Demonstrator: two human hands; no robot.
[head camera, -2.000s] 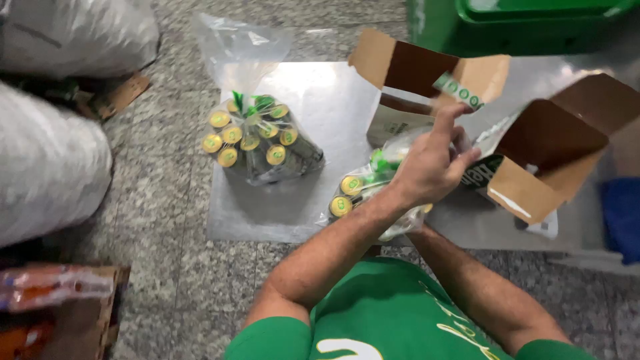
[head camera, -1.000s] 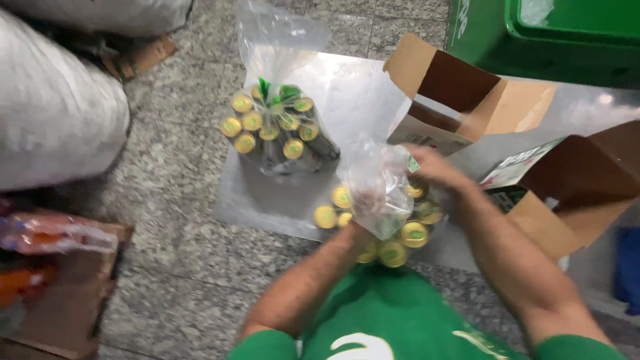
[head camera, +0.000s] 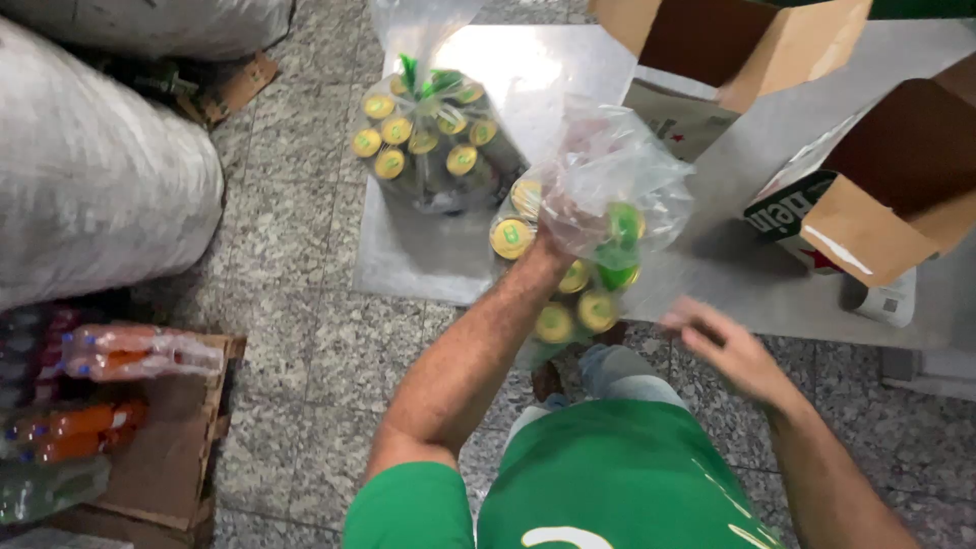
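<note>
At the front edge of a metal table (head camera: 427, 259) is a clear plastic bag of bottles (head camera: 554, 322) with yellow caps. My left hand (head camera: 572, 213) grips its gathered upper part, mostly hidden behind the crumpled plastic. A green strip or tie (head camera: 621, 240) shows at the right of this bag. My right hand (head camera: 713, 343), blurred, is off the bag to its right, fingers apart and holding nothing. Farther back and left stands a second clear bag of yellow-capped bottles (head camera: 423, 141), cinched with a green tie (head camera: 408, 72).
Two open cardboard boxes (head camera: 682, 114) (head camera: 869, 229) stand on the table to the right. Large white sacks (head camera: 99, 168) lie at the left. Wrapped packs of orange bottles (head camera: 137, 354) rest by cardboard (head camera: 160, 442) at the lower left. Granite tiles (head camera: 282, 229) cover the floor.
My right hand has left the bag and moved to the right, its fingers apart. My left hand stays at the bag's gathered plastic. The view has shifted.
</note>
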